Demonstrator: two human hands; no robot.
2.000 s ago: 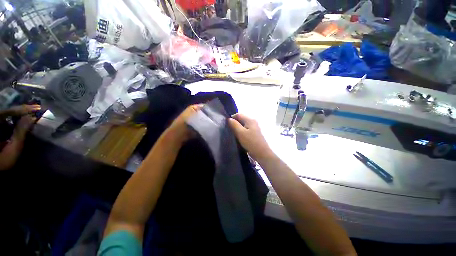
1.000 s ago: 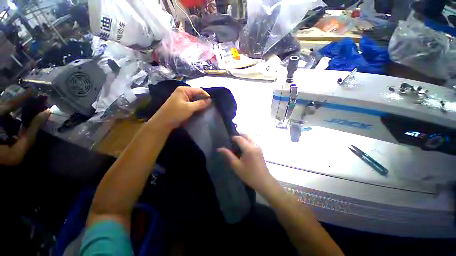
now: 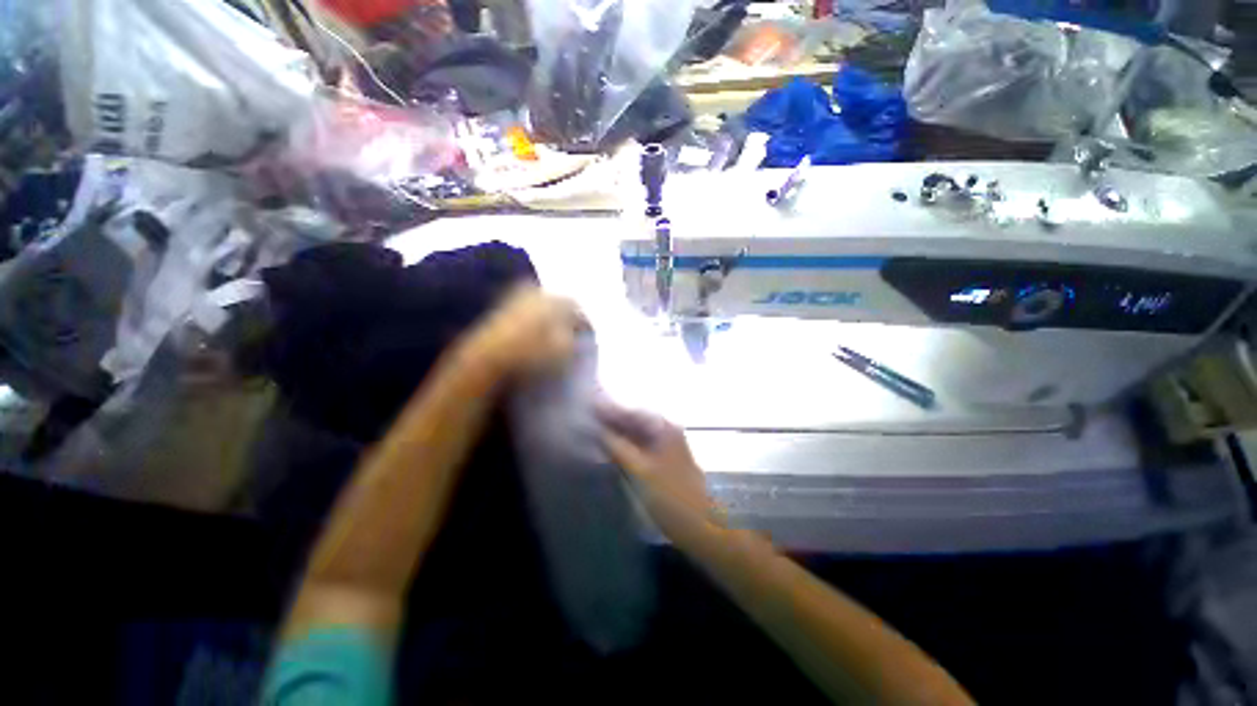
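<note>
A dark garment lies heaped left of the needle area and hangs over the table's front edge. A pale grey strip hangs down from the hands over the dark cloth. My left hand is blurred and closed on the strip's upper end. My right hand is at the strip's right edge, lower down; its fingertips touch the edge, but the grip is unclear. The white lockstitch machine stands to the right; glare hides its presser foot. Teal and dark thread snips lie on the bed right of the needle.
White plastic bags and a clear bag are piled behind and left. A blue bag lies behind the machine, with another clear bag at the back right. The control panel is lit.
The view has turned right, so the machine sits further left in the picture. My left hand is lower on the strip's top end than a second ago. The other worker's hands have left the picture.
</note>
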